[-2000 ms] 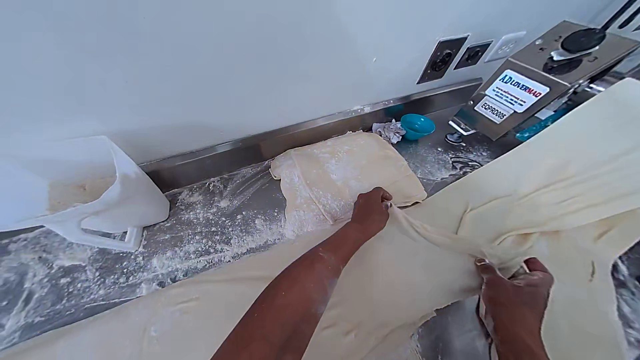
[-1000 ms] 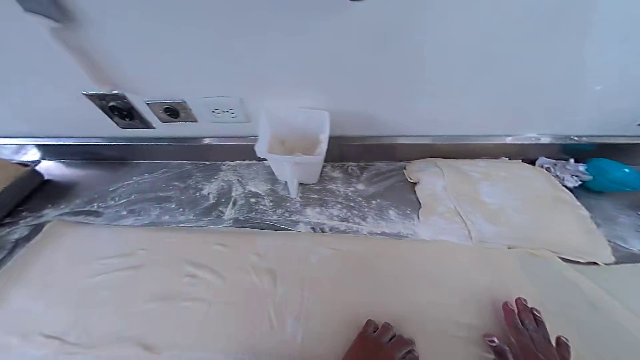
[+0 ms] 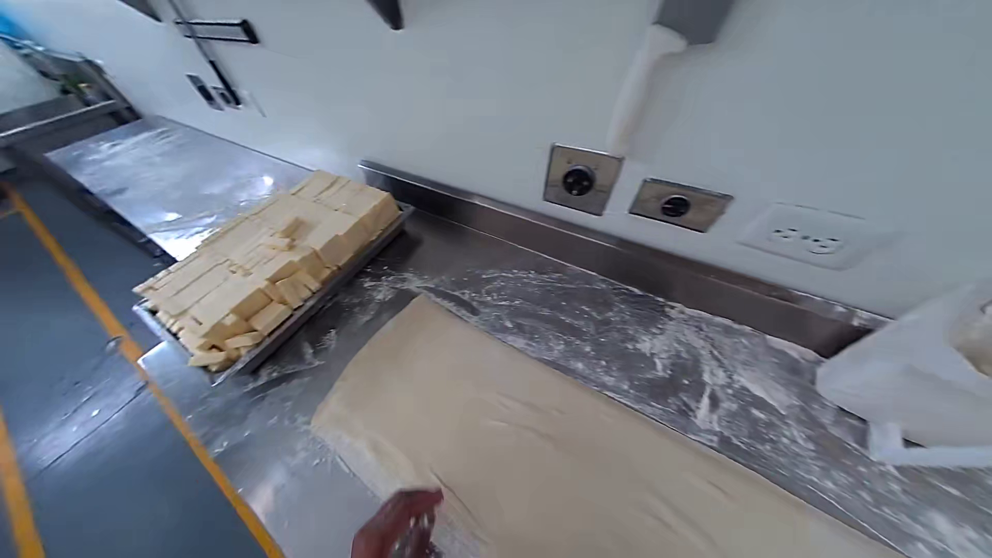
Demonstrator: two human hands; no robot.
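Note:
A long sheet of rolled dough (image 3: pixel 527 418) lies over the floured steel worktop, its squared end pointing to the upper left. My left hand (image 3: pixel 399 523) is at the bottom, by the near edge of the sheet; it is blurred and cut off by the frame, and whether its fingers pinch the dough cannot be told. My right hand is outside the view. Beyond the dough's end, a metal tray (image 3: pixel 310 298) holds stacked blocks and slabs of pale yellow fat, perhaps butter or margarine (image 3: pixel 271 256), with loose pieces on top.
A white plastic pitcher (image 3: pixel 914 380) stands at the right by the steel backsplash (image 3: pixel 620 287). Flour is scattered across the worktop (image 3: pixel 604 341). Sockets (image 3: pixel 581 180) sit in the wall behind. Another steel table (image 3: pixel 178 170) stands beyond the tray, with grey floor and yellow lines at left.
The view has swung far left, bringing the tray into sight. Two seconds ago both hands gripped the dough; one second ago they rested spread on it. The right hand has left the view.

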